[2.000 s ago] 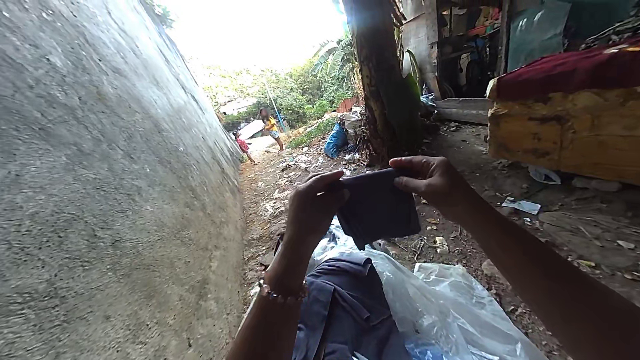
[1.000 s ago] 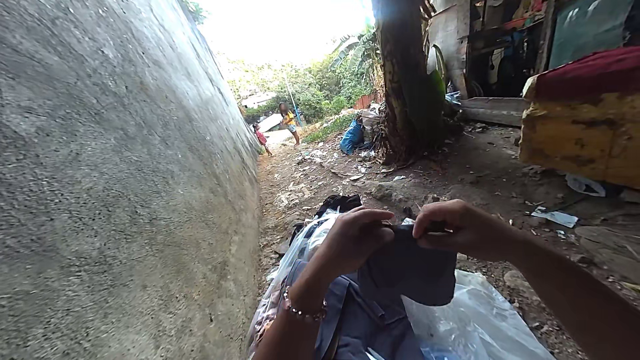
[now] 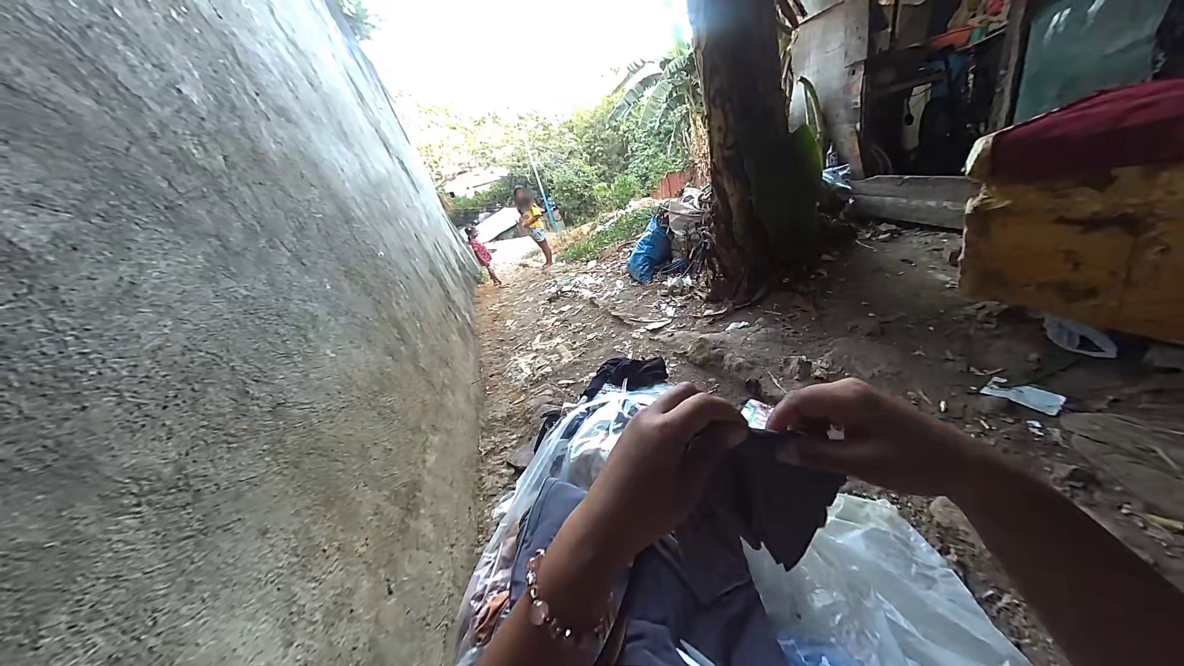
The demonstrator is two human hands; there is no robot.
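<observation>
A dark grey piece of cloth (image 3: 777, 495) hangs between my two hands, above a clear plastic bag (image 3: 888, 573). My left hand (image 3: 680, 453), with a beaded bracelet (image 3: 546, 601) at the wrist, pinches its upper left edge. The thumb and fingers of my right hand (image 3: 846, 435) grip the upper edge a little to the right. More dark blue-grey cloth (image 3: 689, 601) lies below my hands on the plastic. A black cloth (image 3: 629, 372) sits at the far end of the bag.
A rough concrete wall (image 3: 231, 351) rises along the left. Ahead are a tree trunk (image 3: 754, 148), a blue bag (image 3: 649, 252) and littered ground (image 3: 555, 342). Two people (image 3: 534, 227) are farther along the path. A worn yellow block (image 3: 1073, 250) with red cloth (image 3: 1091, 129) stands at right.
Both hands have come down with the dark cloth, which was spread flat between them two seconds ago and now hangs in folds. The view has swung somewhat.
</observation>
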